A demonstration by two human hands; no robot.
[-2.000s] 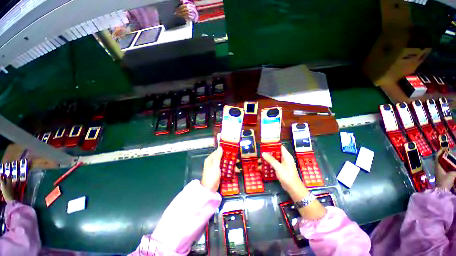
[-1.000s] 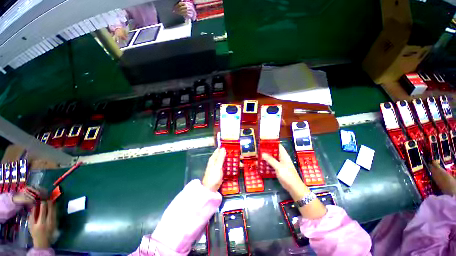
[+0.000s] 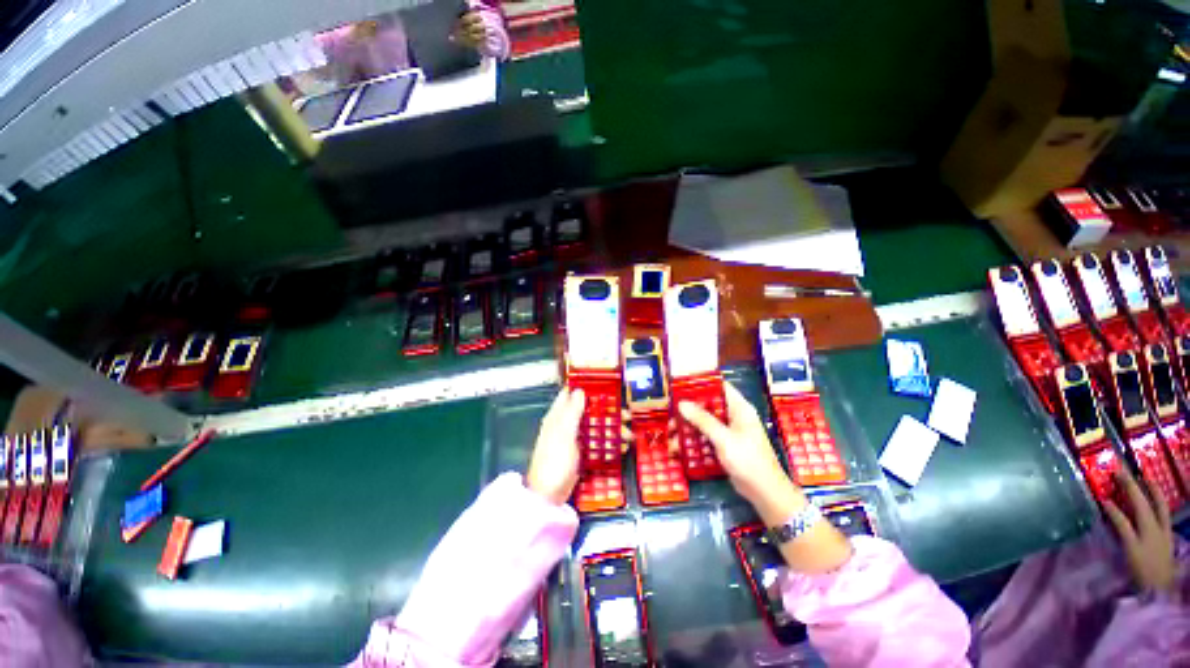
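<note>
My left hand (image 3: pixel 559 444) holds an open red flip phone (image 3: pixel 595 352) upright, its screen half lit white. My right hand (image 3: pixel 733 437) holds another open flip phone (image 3: pixel 694 342) beside it, screen also lit, thumb on the keypad's edge. Between them an open phone with gold-edged screen half (image 3: pixel 645 379) lies in the clear tray. Another open phone (image 3: pixel 787 359) lies to the right of my right hand. A closed flip phone (image 3: pixel 649 290) lies behind. Black-faced, red-rimmed phones (image 3: pixel 615 607) lie nearer me, partly behind my sleeves.
Phones stand in rows at the far right (image 3: pixel 1094 326), by another worker's hand (image 3: pixel 1148 529). White cards (image 3: pixel 910 450) and a blue card (image 3: pixel 908 368) lie right. Papers (image 3: pixel 770 222) lie on the brown board (image 3: pixel 626 222). A red stick (image 3: pixel 179 459) and small cards lie left.
Both held phones have shifted slightly left and stay in my hands. At left, another worker's hands have gone and the small cards there have changed. At right, another hand has moved nearer.
</note>
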